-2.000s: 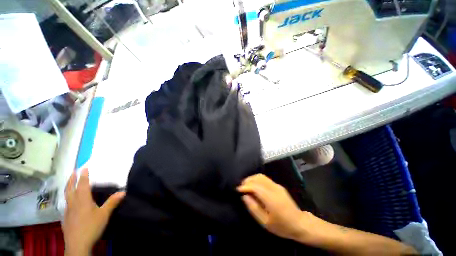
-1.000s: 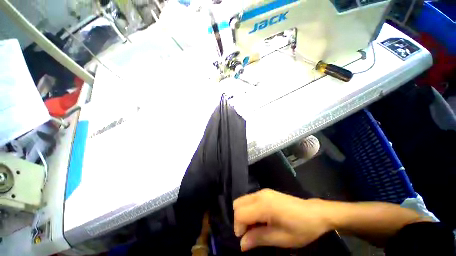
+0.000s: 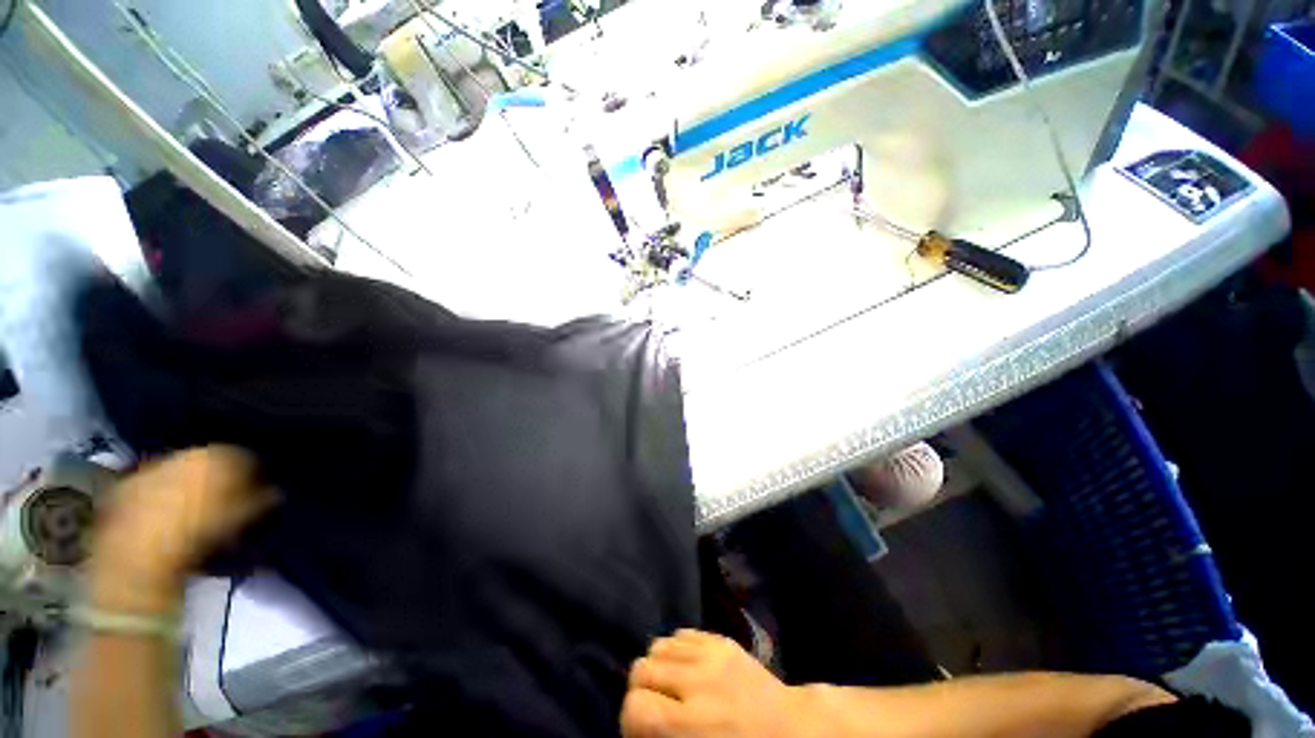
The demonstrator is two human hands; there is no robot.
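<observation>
A large black garment piece (image 3: 534, 447) is spread across the left part of the white machine table and hangs over its front edge. Its upper right corner lies just below the needle area (image 3: 652, 263) of the white JACK sewing machine (image 3: 894, 137). My right hand (image 3: 707, 689) is closed on the cloth's lower right edge, in front of the table. My left hand (image 3: 180, 512) is blurred at the left, over the cloth's left part; its fingertips are unclear, so I cannot tell whether it grips the cloth.
A black-and-yellow screwdriver (image 3: 976, 264) rests by the machine arm. A ruler-marked strip (image 3: 923, 411) runs along the table's front edge. A blue basket (image 3: 1110, 490) with pale cloth (image 3: 1223, 681) on its rim stands below right. Part of a second machine (image 3: 58, 522) is at the far left.
The cloth has gone from a narrow folded strip below the needle to a wide spread reaching far left. My left hand has come into view at the left. My right hand is slightly lower.
</observation>
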